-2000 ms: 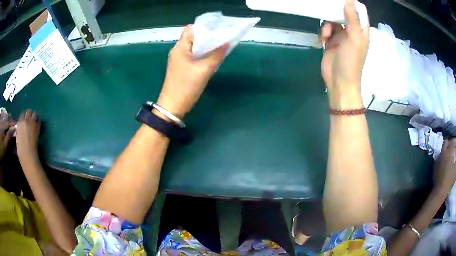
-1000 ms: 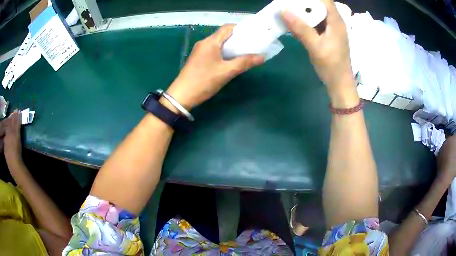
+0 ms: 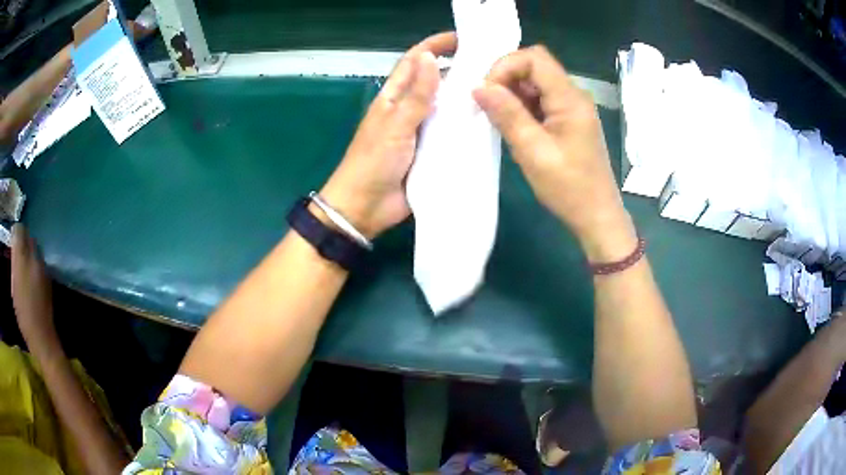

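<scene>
A white sleeved device (image 3: 456, 176) hangs upright between my hands above the green bench, its pointed lower end over the bench and its upper end near the frame's top edge. My left hand (image 3: 390, 130) lies against its left side, palm to it, fingers partly behind it. My right hand (image 3: 547, 139) pinches the sleeve's right edge near the upper part with thumb and index finger. How far the device sits inside the sleeve is hard to tell.
Right: a row of cartons with white sleeved devices (image 3: 710, 139), folded papers (image 3: 800, 286). Left: an open blue and white carton (image 3: 119, 83) beside white papers (image 3: 57, 121). A pale rail (image 3: 306, 63) and post (image 3: 185, 35) cross behind. Other people's arms show at both sides.
The white device, earlier partly bare and slanted between my hands, now hangs upright with the sleeve around it. My right hand has moved left and down from the upper right.
</scene>
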